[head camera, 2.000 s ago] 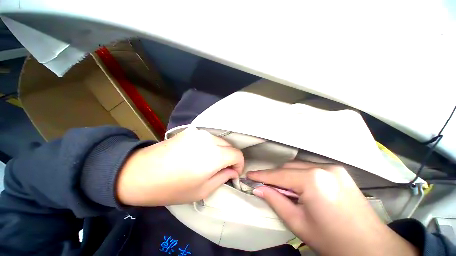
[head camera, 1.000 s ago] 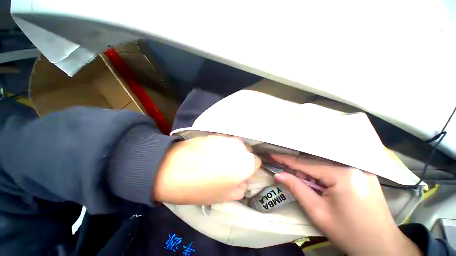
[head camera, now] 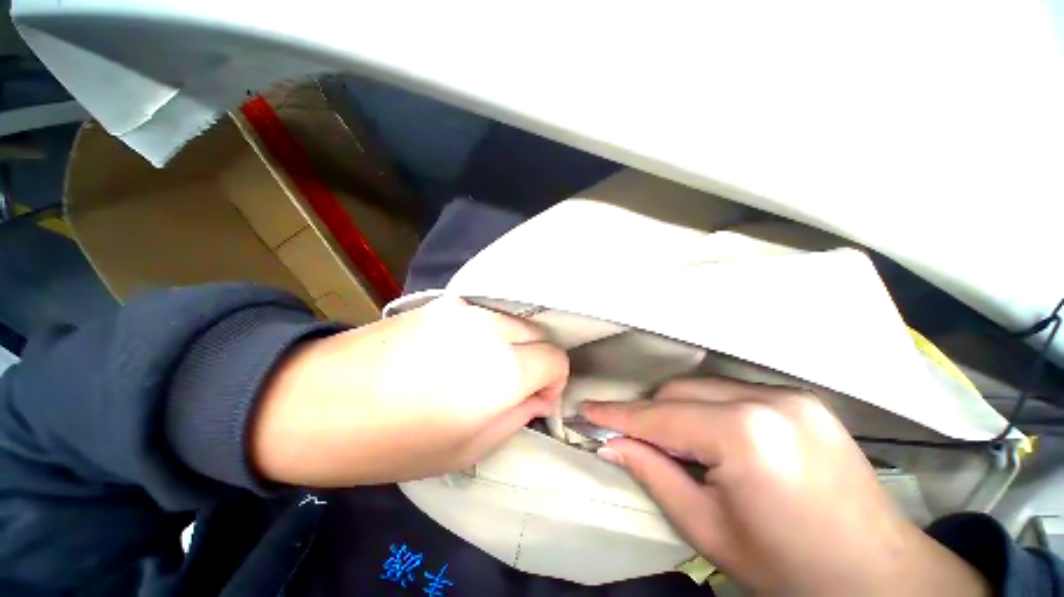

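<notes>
A cream-beige handbag (head camera: 700,280) lies open across my lap, its mouth facing up. My left hand (head camera: 438,385) reaches into the mouth from the left and pinches a fold of the beige lining (head camera: 557,422) between thumb and fingers. My right hand (head camera: 758,466) is inside the mouth from the right, closed on the thread snips (head camera: 595,432). Their metal blades show at my fingertips, close to the pinched fold; the handles are mostly hidden by my fingers. Whether the blades touch the cloth cannot be told.
A white-covered table (head camera: 653,82) crosses the top of the view, its edge just beyond the bag. An open brown cardboard box (head camera: 198,222) with a red strip stands at the left. A thin black cord (head camera: 1033,362) hangs over the table edge at the right. A pale cloth (head camera: 140,117) hangs at the upper left.
Since one second ago, my left hand has drawn back to the left and now pinches lining at the mouth. My right hand has shifted slightly left. The brand label is no longer visible.
</notes>
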